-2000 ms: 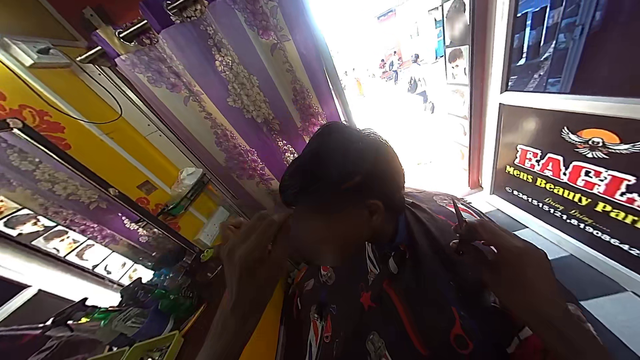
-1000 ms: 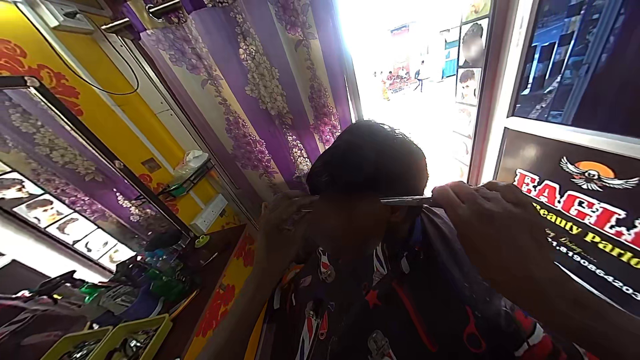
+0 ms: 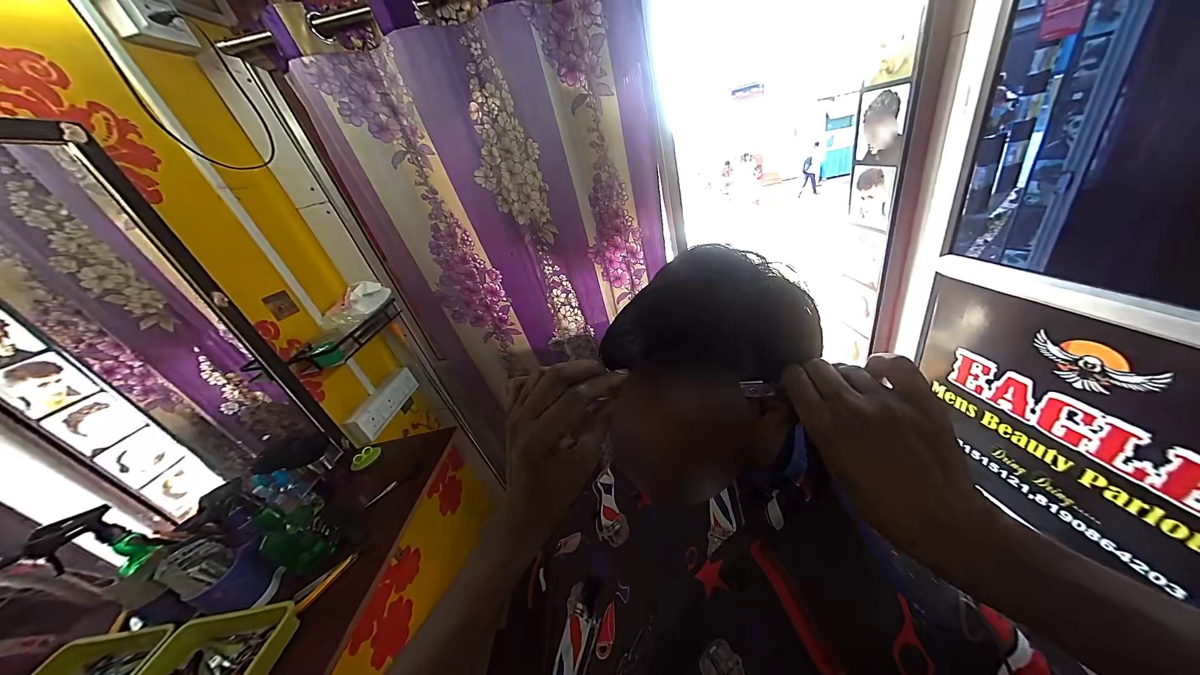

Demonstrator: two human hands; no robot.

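A seated person with short dark hair point(image 3: 717, 309) faces me, covered by a dark cape point(image 3: 675, 600) printed with scissors, combs and stars. My right hand point(image 3: 877, 441) is at the side of the head on the right of the view. Its fingers close on a thin metal-bladed tool point(image 3: 757, 388), whose short shiny part shows by the temple; the rest is hidden, and its exact kind is unclear. On the opposite side, my left hand point(image 3: 561, 422) rests its bent fingers against the hair and temple. Whether those fingers pinch anything cannot be seen.
At left, a counter point(image 3: 398, 506) holds green trays point(image 3: 234, 642) of small metal items, a purple container point(image 3: 234, 581) and green bottles point(image 3: 295, 534). Beyond are a framed mirror point(image 3: 169, 272), a small wall shelf point(image 3: 352, 333) and a floral curtain point(image 3: 506, 178). A signboard point(image 3: 1078, 412) stands at right.
Two seconds ago my right hand held the tool apart from the head; one second ago its long blade lay across the temple. Now the hand is closer to the head and less blade shows.
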